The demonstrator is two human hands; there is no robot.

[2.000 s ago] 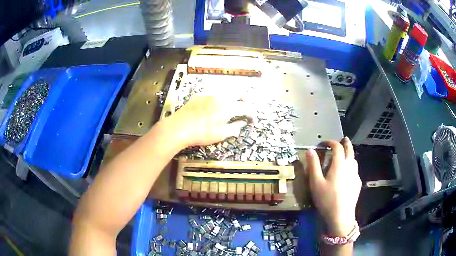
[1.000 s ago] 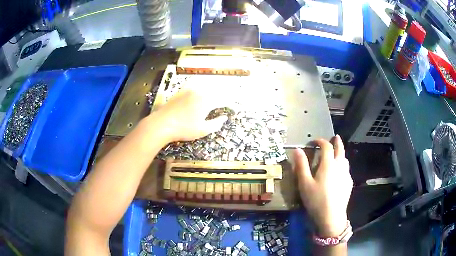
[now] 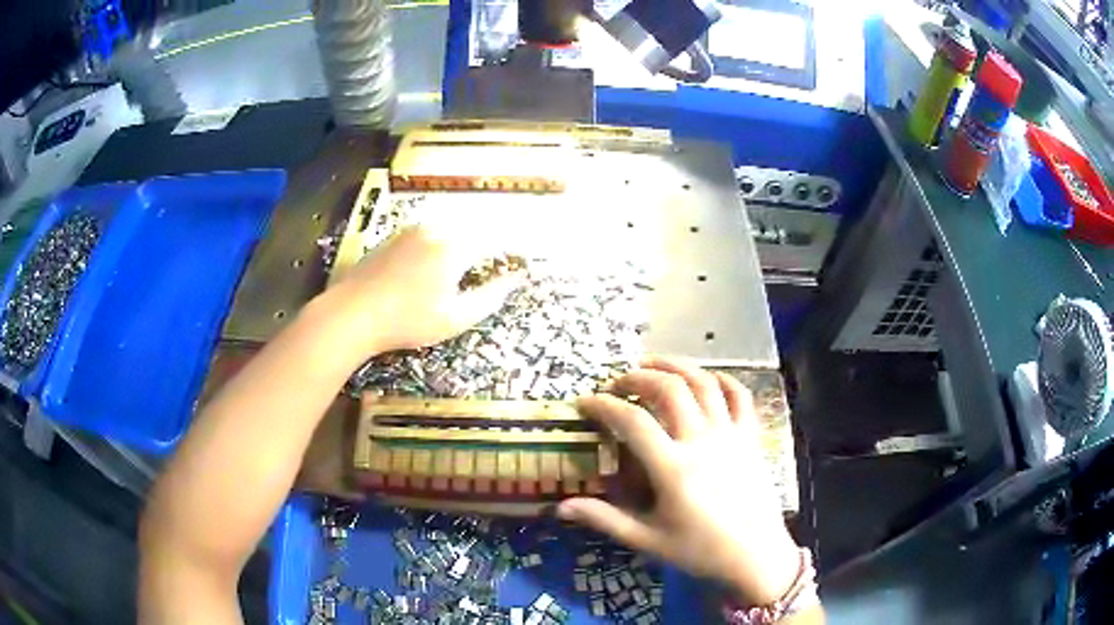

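Observation:
The near loading fixture (image 3: 489, 464), brass-coloured with a row of slots and dark red blocks along its front, lies on the work plate's front part. Its slotted cover bar (image 3: 470, 421) lies along the back of the row. My right hand (image 3: 684, 458) spans the fixture's right end, index fingertip on the bar's end and thumb at the front edge. My left hand (image 3: 428, 287) rests on the heap of small silvery connectors (image 3: 550, 336) behind the fixture. Its fingers are curled and washed out by glare, so whether they hold connectors cannot be told.
The far fixture (image 3: 476, 184) lies under the bright light. A side rail (image 3: 362, 220) runs left of the heap on the work plate (image 3: 715, 281). A blue front tray (image 3: 290, 549) holds scattered connectors. Blue trays (image 3: 153, 299) stand left; spray cans (image 3: 981, 122) and a fan (image 3: 1075, 366) stand right.
My right hand has moved left from beside the plate's right front edge onto the near fixture's right end. My left hand stays on the heap. The whole view has shifted somewhat.

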